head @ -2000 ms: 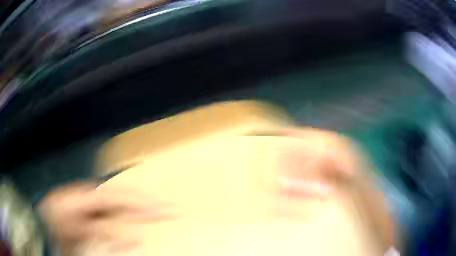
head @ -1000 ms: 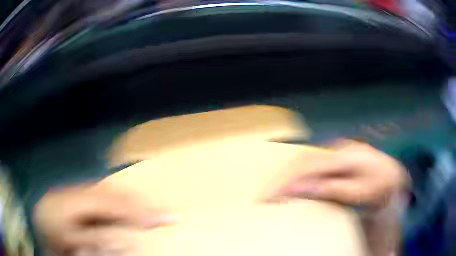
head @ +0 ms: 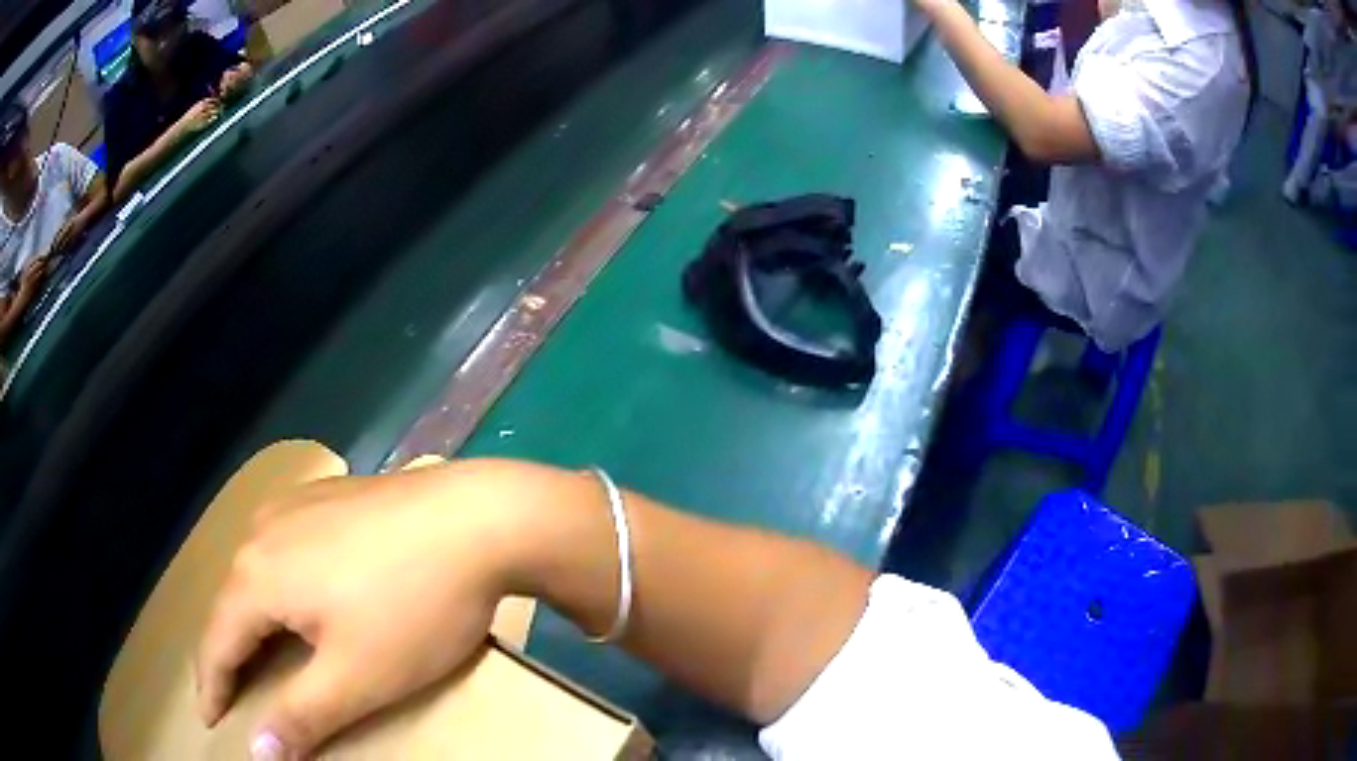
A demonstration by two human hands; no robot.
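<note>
A brown cardboard mailer box [head: 447,714] lies at the lower left of the head view, cut off by the bottom edge. Its rounded tan lid flap [head: 164,639] spreads out on the left, and a side edge shows at its right. My right hand [head: 357,595], bare with a pale bracelet on the wrist and a white sleeve, reaches in from the lower right. It lies over the box with bent fingers and the thumb low, gripping the cardboard. The exact grip is partly hidden by the hand. My left hand is not in view.
A black ring-shaped bundle [head: 789,298] lies on the green bench [head: 625,387]. A dark conveyor runs left of a brownish rail [head: 551,298]. A person in white [head: 1146,164] touches a white block [head: 841,23]. A blue stool [head: 1086,610] and open carton [head: 1280,610] are at right.
The view has turned and is now sharper, showing the bench's length. The box now appears lower left. My left hand has gone out of view; my right hand appears further left, over the box.
</note>
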